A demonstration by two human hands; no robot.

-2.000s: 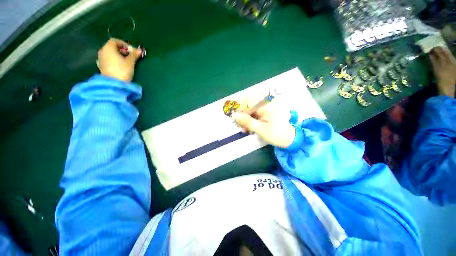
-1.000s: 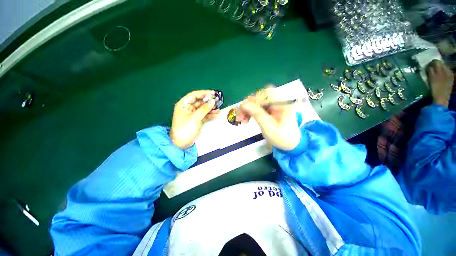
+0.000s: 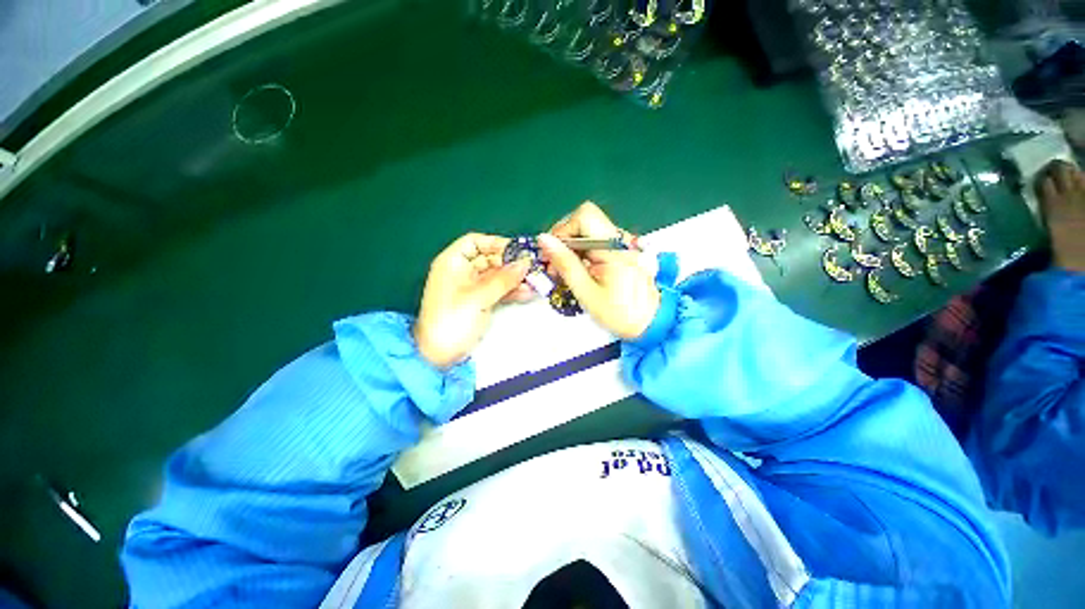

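My left hand [image 3: 462, 293] holds a small dark unit [image 3: 520, 251] with white bits in its fingertips, above the white work sheet. My right hand [image 3: 604, 281] holds a slim hand tool [image 3: 595, 244], its tip end at the unit. The two hands are close together, nearly touching. A round gold-yellow speckled piece [image 3: 566, 300] shows just below the right fingers; whether it is held or lies on the sheet I cannot tell. The white work sheet [image 3: 476, 443] with a black stripe lies under both hands, its left part hidden by the left arm.
Loose crescent parts [image 3: 880, 226] lie at right. A clear blister tray [image 3: 595, 42] is at the top, a fuller one [image 3: 904, 83] at upper right. A white tool [image 3: 75, 512] and a small dark unit [image 3: 60, 252] lie at left. A neighbour's hand [image 3: 1062, 214] is at the right edge.
My left hand has come from the far left with the dark unit to the sheet. My right hand has brought the tool to the unit, and the gold-yellow piece now shows lower, below its fingers.
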